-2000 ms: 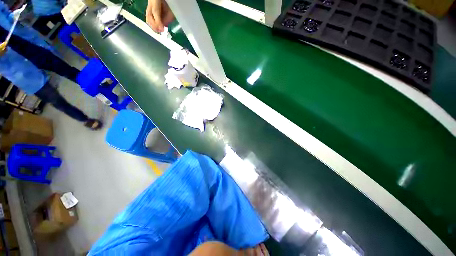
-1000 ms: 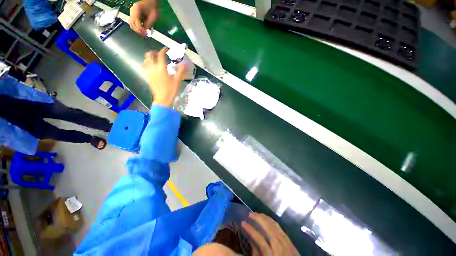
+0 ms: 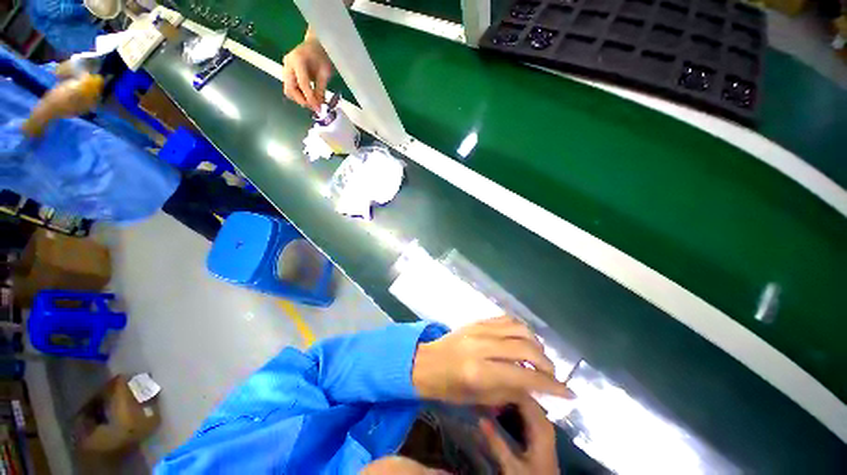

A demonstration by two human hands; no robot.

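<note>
My left hand (image 3: pixel 488 364), in a blue sleeve, is over the clear film sheets (image 3: pixel 455 292) at the bench edge, fingers bent and close together. My right hand (image 3: pixel 529 441) is just below it, partly cut off by the bottom edge. The fingertips of both hands meet near strong white glare; whether they hold a small piece cannot be told. More glossy film (image 3: pixel 641 431) lies beside the hands. A pile of white wipes (image 3: pixel 371 178) on crinkled clear plastic lies farther up, next to a whitish bottle (image 3: pixel 342 134) with a dark top.
Another person's hand (image 3: pixel 306 72) is at the bottle top, beside the white post (image 3: pixel 358 74). The green belt (image 3: pixel 594 176) runs behind a white rail, with a black tray (image 3: pixel 641 56) beyond. Blue stools (image 3: pixel 246 246), a carton (image 3: pixel 116 417) and a person in blue (image 3: pixel 84 158) are at the left.
My left hand has come back from beside the bottle to my right hand over the film. The other person's hand has moved onto the bottle top. The person in the aisle has shifted.
</note>
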